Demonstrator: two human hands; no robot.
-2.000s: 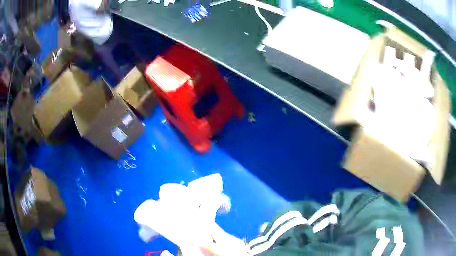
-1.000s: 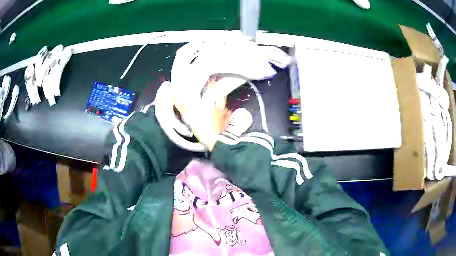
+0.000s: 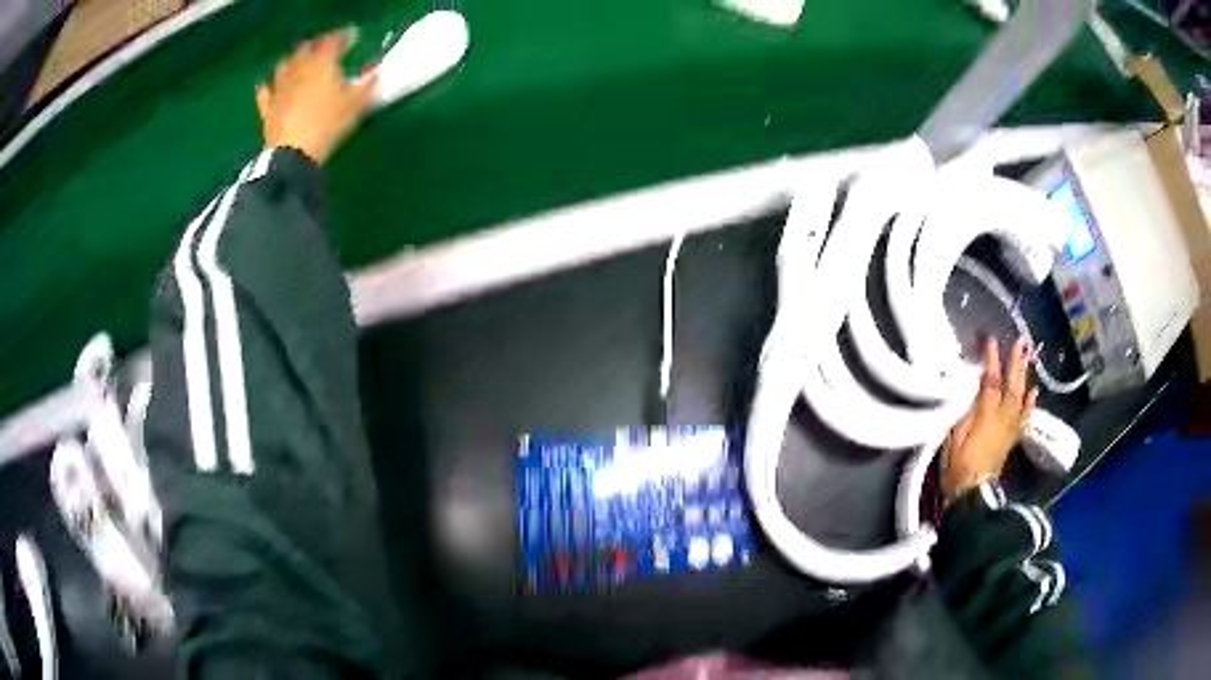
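Note:
My left hand (image 3: 316, 101) is blurred over the green belt, its fingertips at the narrow end of a white rounded shell (image 3: 429, 53); whether they grip it I cannot tell. My right hand (image 3: 987, 419) rests with spread fingers against the right side of a heap of white curved neckband sections (image 3: 850, 415) and appears to grip nothing. The blue test board (image 3: 635, 505) lies on the black bench between my arms, left of the heap.
Light box with lit screen (image 3: 1122, 259) is at the right, behind my right hand. A thin white cable (image 3: 669, 312) runs above the board. White shells (image 3: 113, 498) lie at the left. A pale rail (image 3: 558, 249) edges the belt; a grey post (image 3: 1005, 73) stands behind the heap.
The arcs, held against me by both hands a second ago, now lie on the bench. My left hand has moved out over the belt. The view has shifted left.

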